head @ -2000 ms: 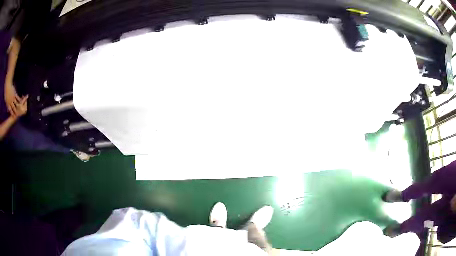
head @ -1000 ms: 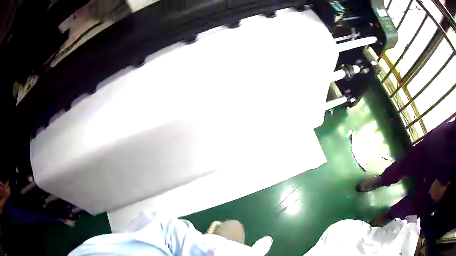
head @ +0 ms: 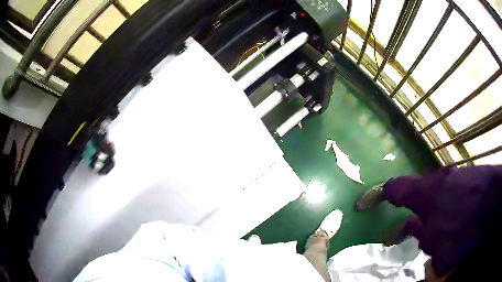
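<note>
Neither of my hands is visible. Wide white plotter paper [head: 181, 132] hangs down the front of the long black plotter [head: 71, 110] and reaches the floor, with a faint dashed line near its lower right corner. The plotter carriage [head: 101, 155], a small dark block with teal parts, sits over the paper at the left. Silver-grey rollers [head: 273, 61] show beyond the paper's right edge at the machine's end.
A person in dark purple clothing [head: 451, 215] stands at the right. A crumpled white heap [head: 377, 262] lies at the bottom right. White scraps [head: 347, 163] lie on the green floor [head: 358, 115]. Barred windows [head: 440, 60] line the upper right.
The view has turned and shifted toward the plotter's right end. More rollers and floor scraps show. The carriage now appears at the left; it was at the upper right two seconds ago.
</note>
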